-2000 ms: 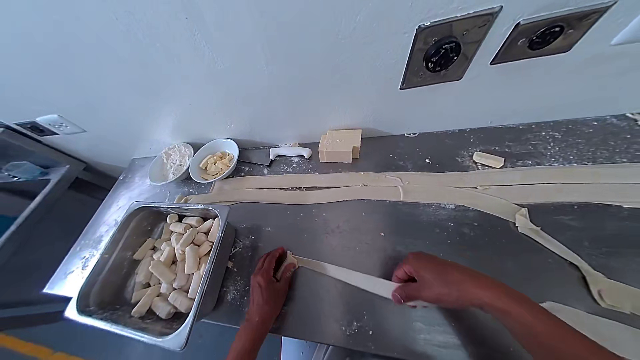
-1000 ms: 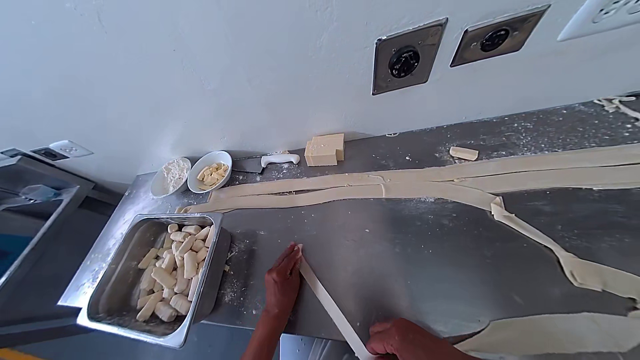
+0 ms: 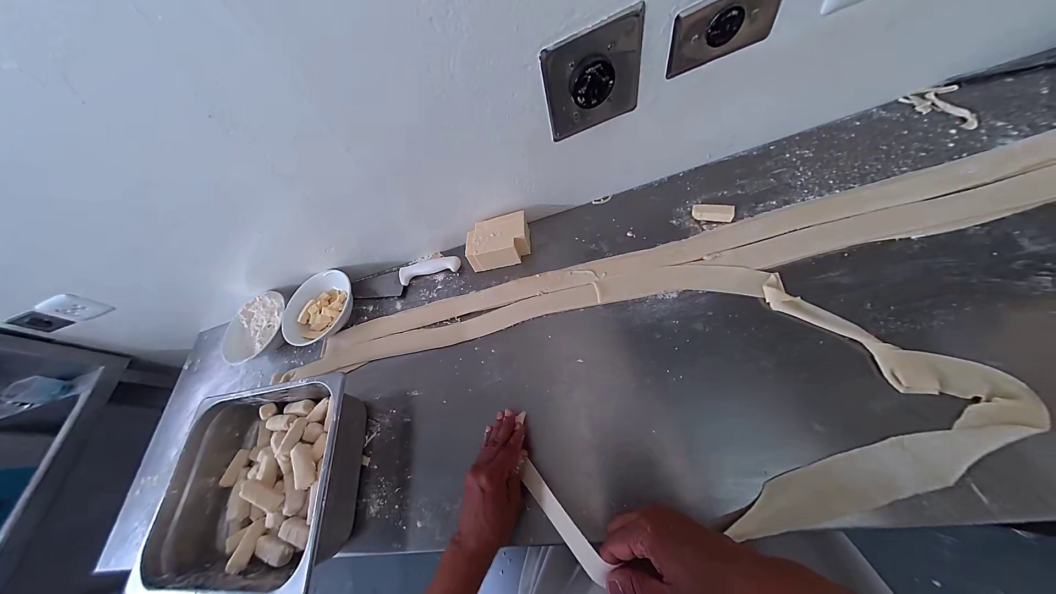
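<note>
A narrow strip of dough (image 3: 561,518) runs from my left hand down to my right hand over the front edge of the steel table. Fingers together, my left hand (image 3: 495,478) lies at the strip's upper end, where a small bit of dough shows at the fingertips; whether it grips or only presses is hidden. My right hand (image 3: 652,553) pinches the lower end. Behind them, long flat dough bands (image 3: 643,285) stretch across the table, one trailing into a folded, twisted piece (image 3: 924,375) at the right. Left of my left hand, a steel pan (image 3: 340,462) holds several short dough-wrapped pieces (image 3: 264,495).
Along the wall are a bowl of flour (image 3: 256,326), a bowl of pale-yellow pieces (image 3: 318,307), a white-handled knife (image 3: 429,268), a block of cheese (image 3: 497,241) and a small stick (image 3: 713,213). Dough scraps (image 3: 940,105) lie at the far right. Sockets (image 3: 592,81) are on the wall.
My right hand has moved down toward the front edge, and the strip that ran nearly across the table now slopes steeply down to it. My left hand stays at its other end.
</note>
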